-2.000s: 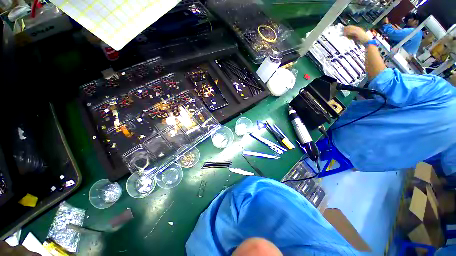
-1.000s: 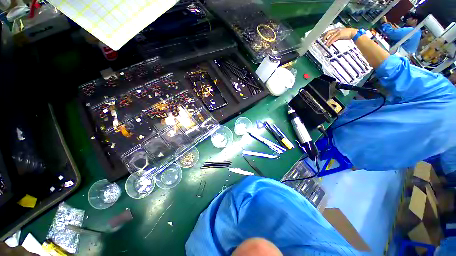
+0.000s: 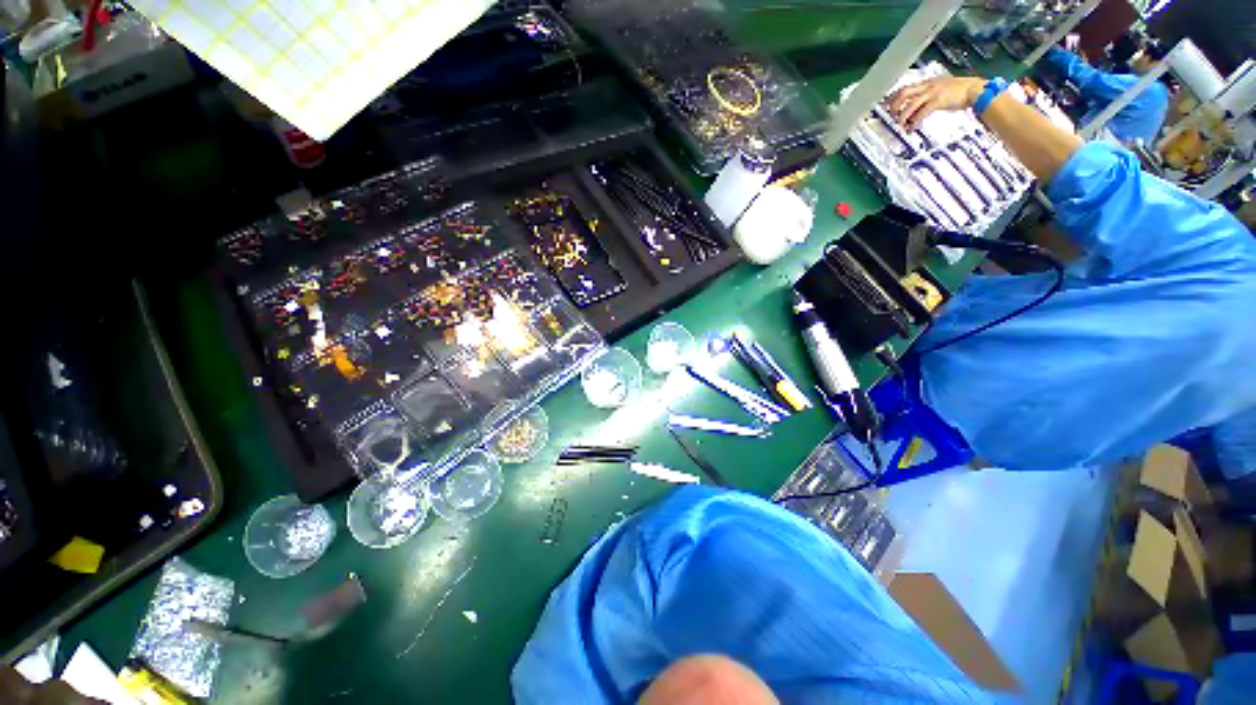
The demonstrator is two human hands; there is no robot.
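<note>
Neither of my hands can be made out. A blue sleeve or smock (image 3: 703,579) fills the bottom centre, with a blurred skin-coloured shape at the edge that I cannot identify. In front of me are clear round cups; one (image 3: 289,534) holds whitish bits and another (image 3: 518,433) tiny gold parts. Behind them lies a black parts tray (image 3: 317,475) with clear dividers and red, gold and silver parts. Thin dark sticks (image 3: 597,453) lie right of the cups. A blurred grey-brown flat piece (image 3: 335,603) is at the lower left, beside a thin dark rod (image 3: 241,632).
Another person's hand (image 3: 941,98) rests on a white tray of slim dark pieces (image 3: 956,179). A corded white-and-black tool (image 3: 827,358) lies beside a black holder (image 3: 861,292). A silvery bag (image 3: 183,620) and black tray edge (image 3: 207,475) are at left; a yellow-grid sheet (image 3: 324,55) hangs above.
The other person's hand has moved left onto the near part of the white tray since the earliest frame. The grey-brown piece looks slightly shifted or blurred. My sleeve has barely moved.
</note>
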